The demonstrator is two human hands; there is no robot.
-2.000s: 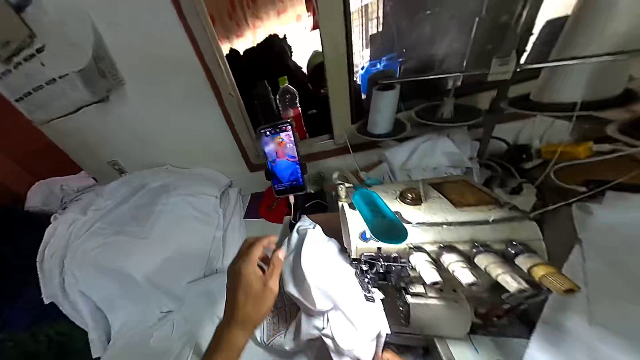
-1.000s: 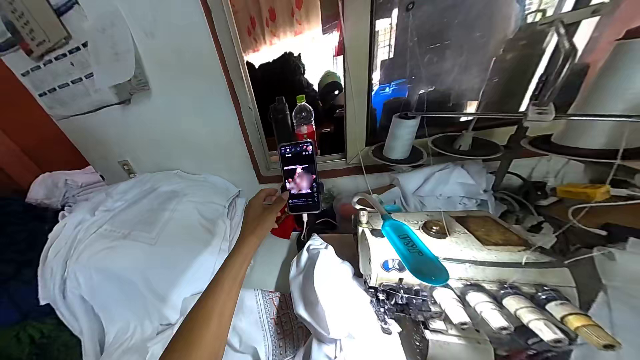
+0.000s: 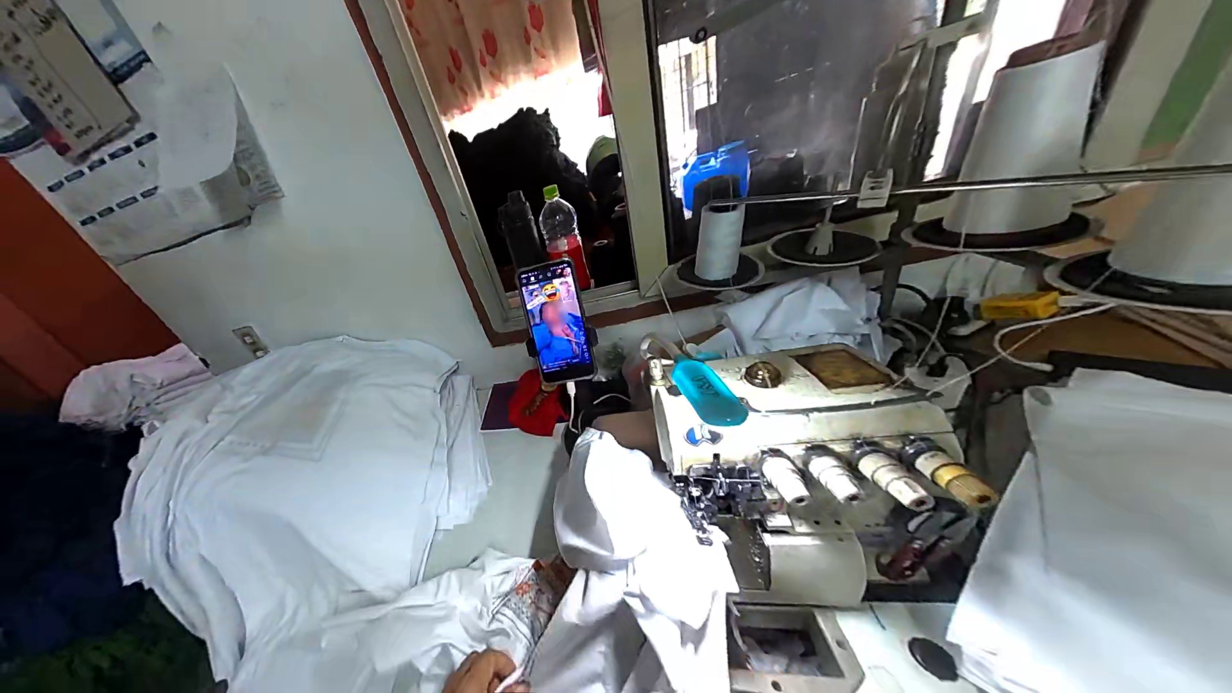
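At the bottom edge is my left hand (image 3: 484,672), partly cut off, its fingers closed on the edge of a white cloth with a printed patch (image 3: 510,602). Just right of it a bunched white cloth (image 3: 626,549) lies against the needle and presser-foot area of an overlock sewing machine (image 3: 808,414). A lit LED work lamp with a teal head (image 3: 709,393) rests over the machine's top. Behind the cloth stands a smartphone (image 3: 556,322) in a holder, a cable plugged in below. My right hand is not seen; a small brown shape beside the print is too unclear to name.
A large pile of white fabric (image 3: 289,462) lies at the left, and stacked white pieces (image 3: 1116,539) lie at the right. Thread cones (image 3: 1025,144) stand on a rack behind the machine. A red cloth item (image 3: 537,404) sits by the phone. Tension dials (image 3: 895,476) project from the machine's front.
My left hand was at the phone one second ago and is now down at the bottom edge on the cloth. The picture on the phone's screen has changed.
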